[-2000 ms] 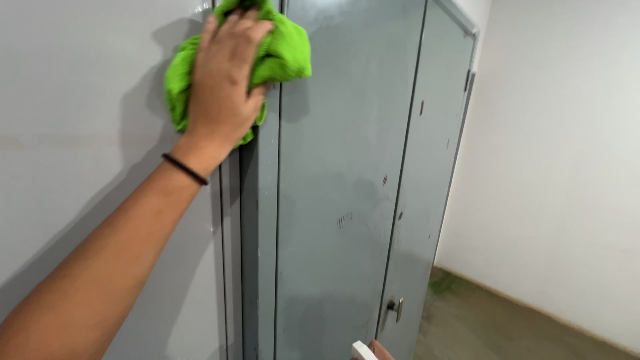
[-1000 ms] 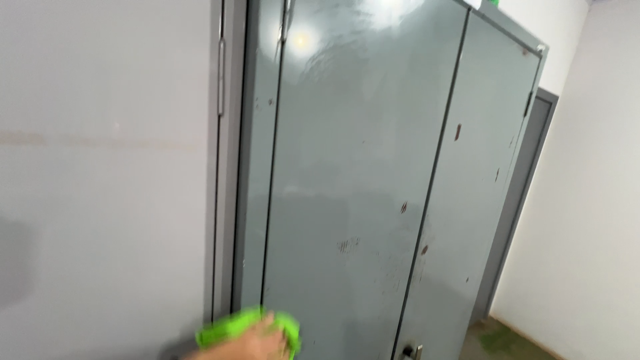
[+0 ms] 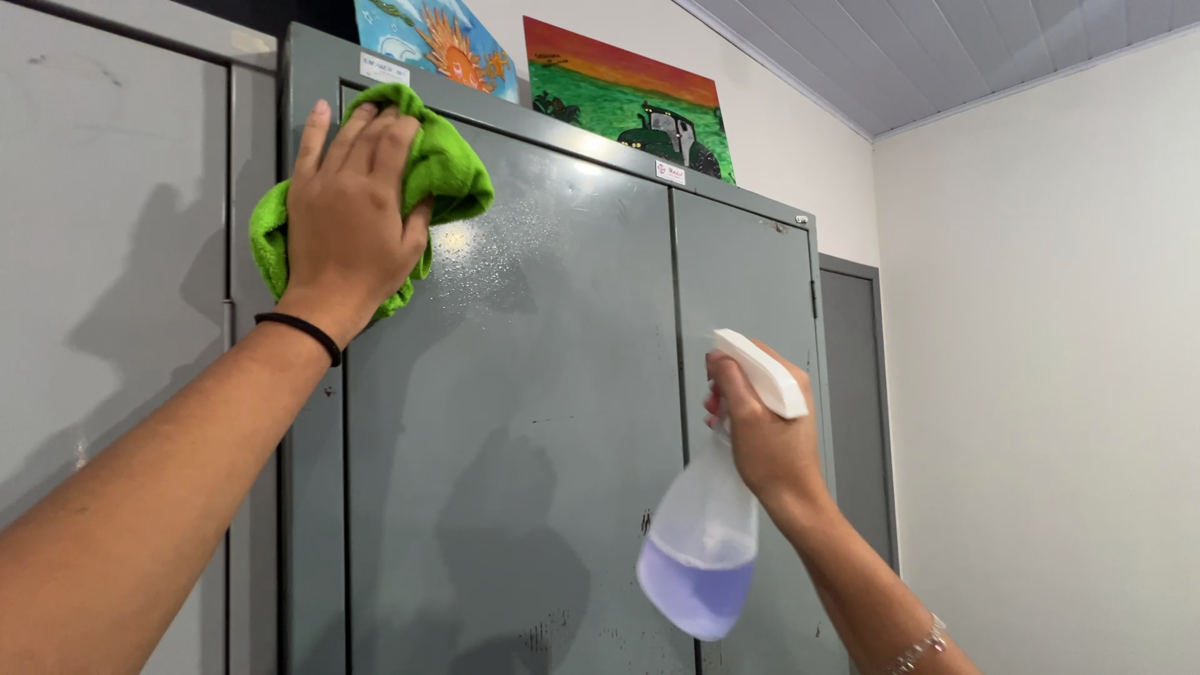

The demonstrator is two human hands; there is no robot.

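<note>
My left hand presses a bright green cloth against the upper left corner of a grey metal cabinet. Its fingers are spread over the cloth, and a black band circles the wrist. Fine wet droplets glisten on the cabinet door just right of the cloth. My right hand grips the neck of a spray bottle with a white trigger head, in front of the seam between the doors. Purple liquid fills the bottle's lower part. Dark scuffs mark the doors lower down.
Another grey cabinet stands close on the left. Two paintings, one of a sun and one of a tractor, rest above the cabinet. Behind it on the right are a grey door and a white wall.
The view has tilted up to the cabinet's top. My left hand with the cloth has gone from low on the cabinet to its upper corner. My right hand and the spray bottle have come into view.
</note>
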